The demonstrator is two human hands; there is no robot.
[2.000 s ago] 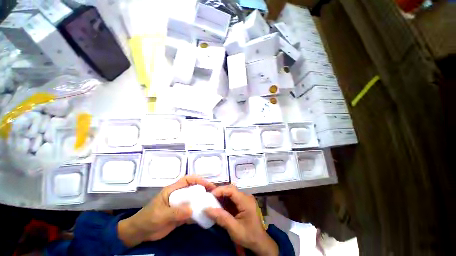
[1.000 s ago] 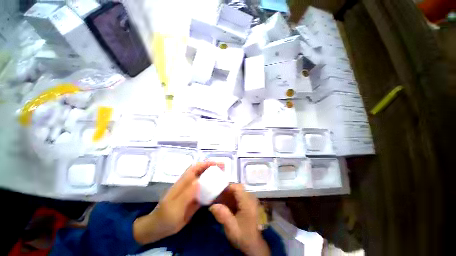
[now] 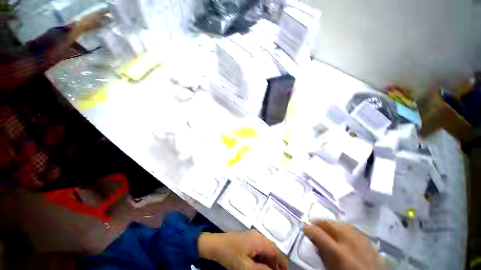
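Open white box bases with trays (image 3: 241, 202) stand in rows along the near table edge, several with a rounded white case (image 3: 278, 224) inside. My left hand (image 3: 245, 250) is low at the table edge, fingers curled, below these boxes. My right hand (image 3: 343, 243) is blurred and lies over the boxes to the right, covering part of them. No case shows clearly in either hand; the undersides of the fingers are hidden. The clear bag with yellow-orange strips (image 3: 238, 138) lies behind the row and is washed out by glare.
A dark-screened device (image 3: 278, 99) leans by stacked white boxes (image 3: 232, 76). White lids or empty boxes (image 3: 382, 174) are piled right. A black plastic bag (image 3: 224, 16) lies at the back. Another person's arm (image 3: 58, 39) reaches in upper left. A red stool (image 3: 103, 198) stands lower left.
The view has swung, now showing more of the table's left and the other person. My hands have come apart, and the white case held between them no longer shows there. My right hand is over the boxes.
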